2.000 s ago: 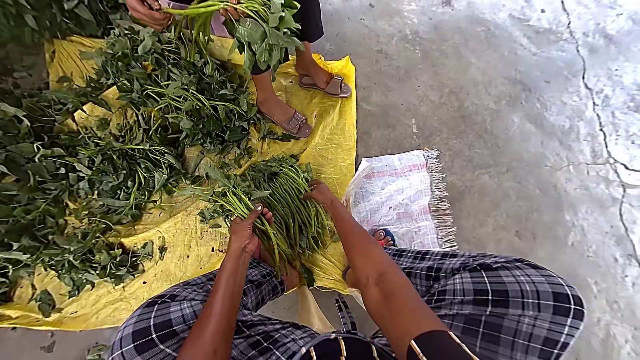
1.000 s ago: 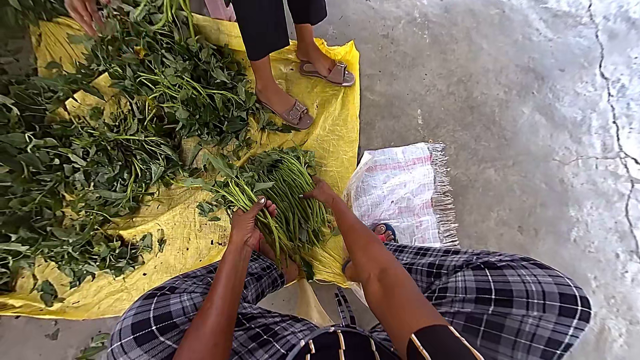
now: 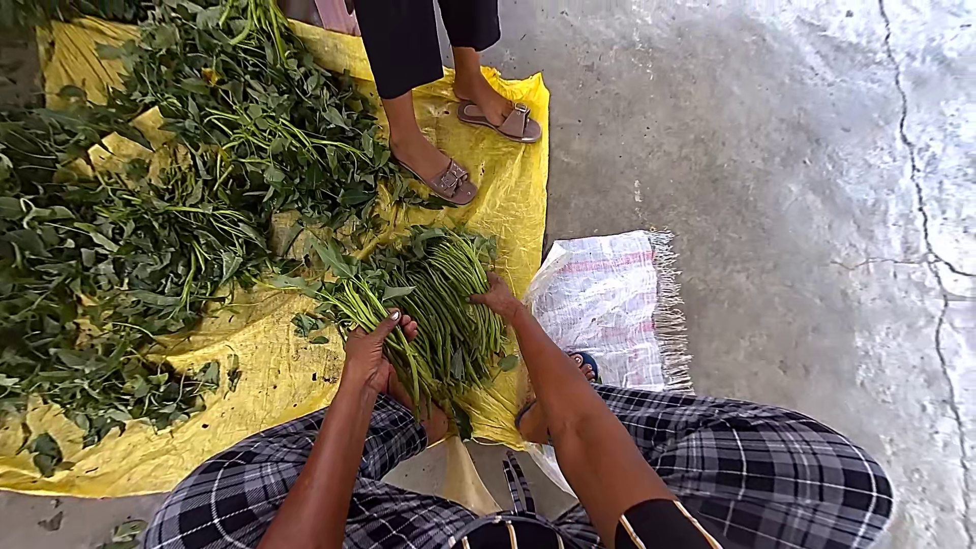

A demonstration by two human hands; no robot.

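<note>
My left hand [image 3: 375, 347] is closed around a small bunch of leafy green stems [image 3: 358, 305], thumb across them. Just to the right lies a thick bundle of long green stems [image 3: 457, 305], side by side on a yellow woven plastic sheet [image 3: 282, 343]. The fingers of my right hand [image 3: 497, 296] touch the bundle's right edge; its fingertips are partly hidden by the stems, so how firmly they hold cannot be told. Loose leafy greens [image 3: 198, 229] cover much of the sheet to the left.
Another person in dark trousers [image 3: 400, 46] and sandals [image 3: 450, 181] stands on the sheet beyond the bundle. A white woven sack [image 3: 602, 313] with a frayed edge lies to the right on the cracked concrete floor [image 3: 747, 191]. My own feet and knees flank the bundle.
The other person's hands, seen at the upper left in the earlier frames, are out of view. My left hand stays on its bunch, and my right hand remains at the bundle's right edge.
</note>
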